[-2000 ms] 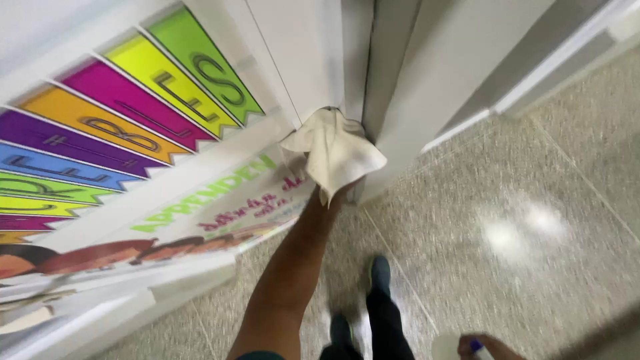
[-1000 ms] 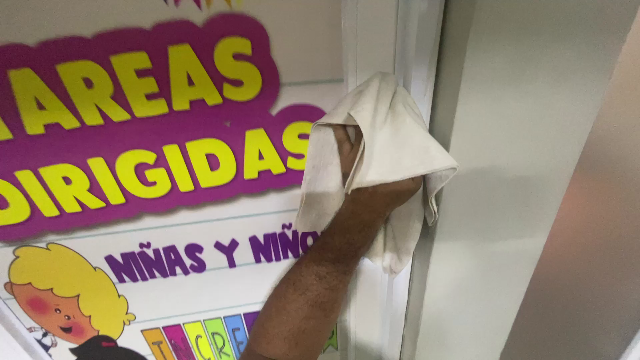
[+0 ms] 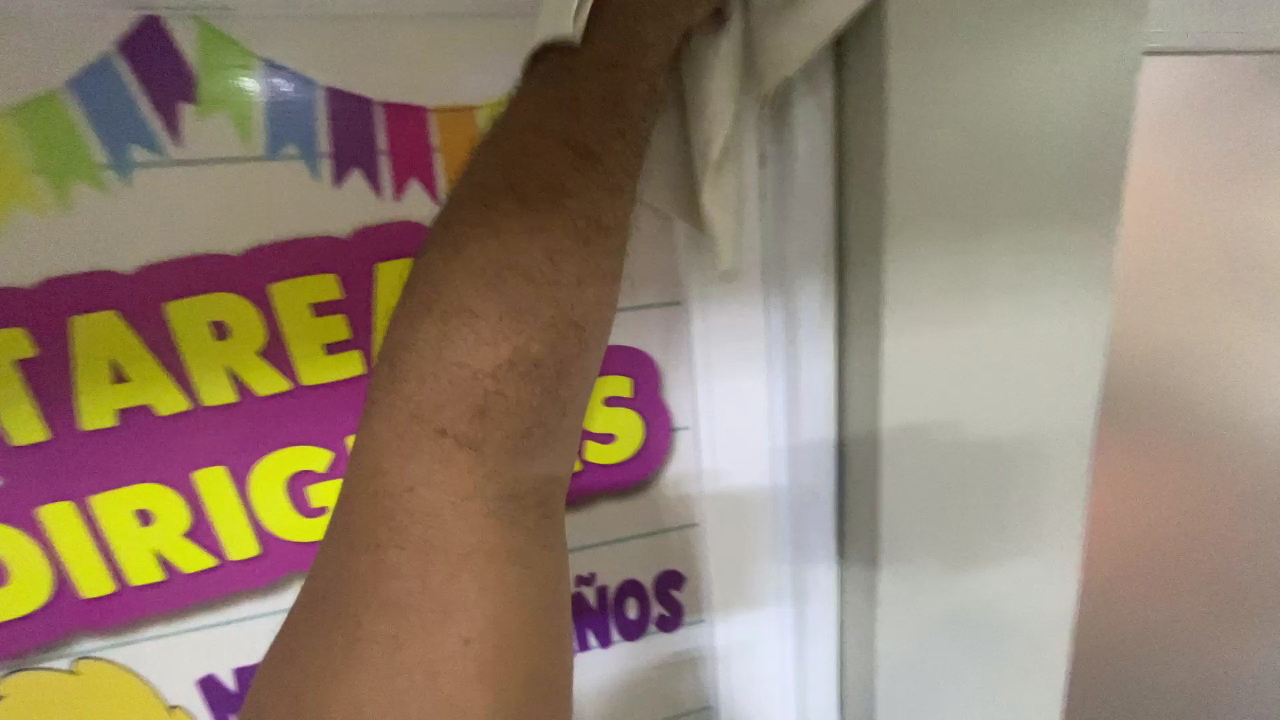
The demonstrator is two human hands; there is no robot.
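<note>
My left arm reaches up across the middle of the view, and my left hand (image 3: 650,25) is at the top edge, partly cut off. It holds a white cloth (image 3: 715,150), whose folds hang down to the right of my wrist. The cloth lies against the upper part of a white frame (image 3: 800,330) beside a printed panel (image 3: 200,215). The panel bears large yellow letters on purple and colourful bunting. Most of my fingers are hidden or out of view. My right hand is not in view.
Right of the white frame stands a pale grey-green upright post (image 3: 990,350), with a narrow dark gap between them. Beyond it, at the right edge, is a blurred pinkish, frosted-looking surface (image 3: 1190,400). Part of a drawn yellow-haired figure (image 3: 85,690) shows at the lower left.
My left hand, holding the cloth, has moved up the frame from beside the large lettering to above the bunting. The view has swung up from the floor; my right hand, partly seen earliest, has left it.
</note>
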